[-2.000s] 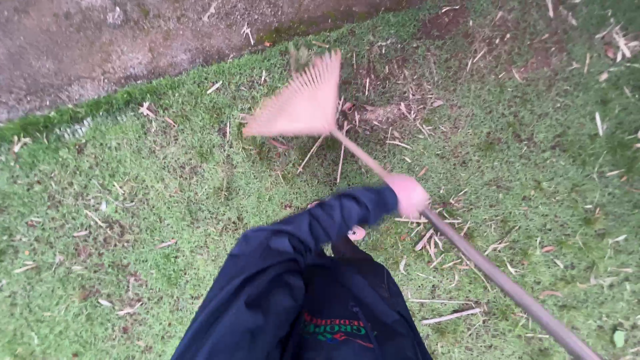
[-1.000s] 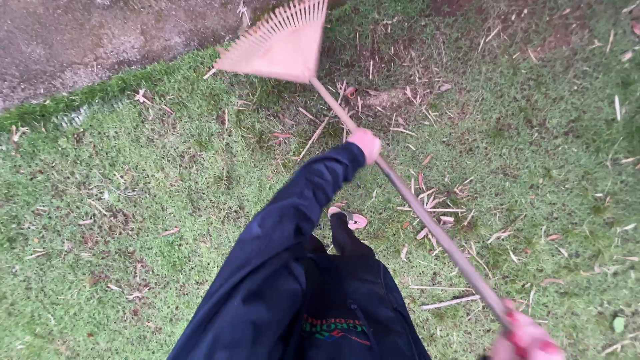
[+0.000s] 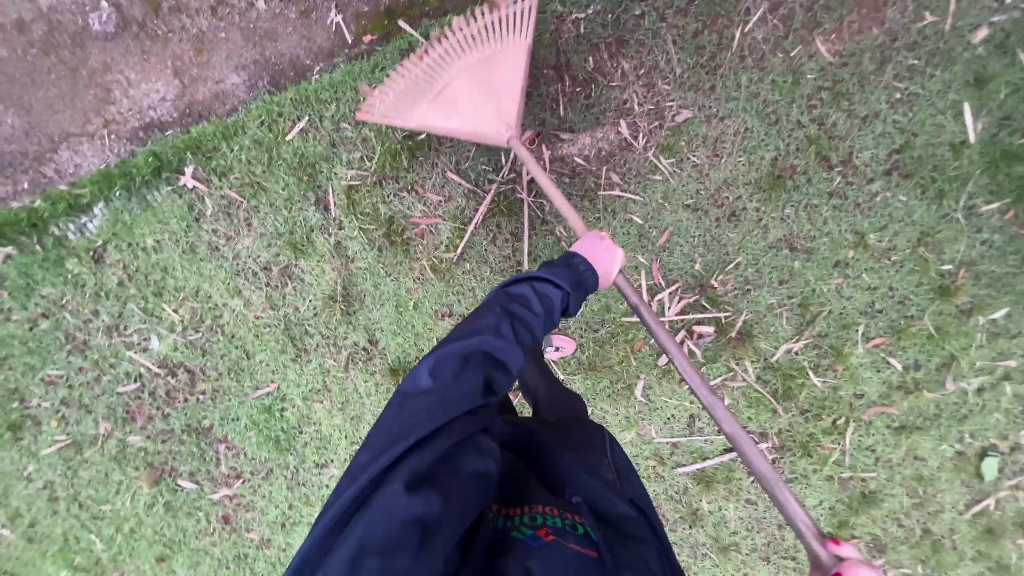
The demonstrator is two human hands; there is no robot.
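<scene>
A leaf rake with a fan-shaped head (image 3: 472, 84) and a long brown handle (image 3: 688, 364) slants across the view, its tines toward the top and over the grass near the path's edge. My left hand (image 3: 600, 259), at the end of a dark blue sleeve, is wrapped around the upper handle, below the fan. At the bottom right corner my right hand (image 3: 846, 560), with red nails, grips the handle's far end and is partly cut off by the frame. Dry leaves and twigs (image 3: 680, 308) lie on the grass beside the handle.
Short grass (image 3: 264, 320) with scattered dry leaves and twigs surrounds me. A rough dirt or concrete path (image 3: 160, 72) borders it at the upper left. One pink shoe (image 3: 558, 346) shows below my left forearm. More dry debris (image 3: 592, 144) lies right of the rake head.
The rake head was lower and nearer my body two seconds ago and is now farther out, toward the top edge. My right hand, out of sight in the oldest frame, now shows at bottom right.
</scene>
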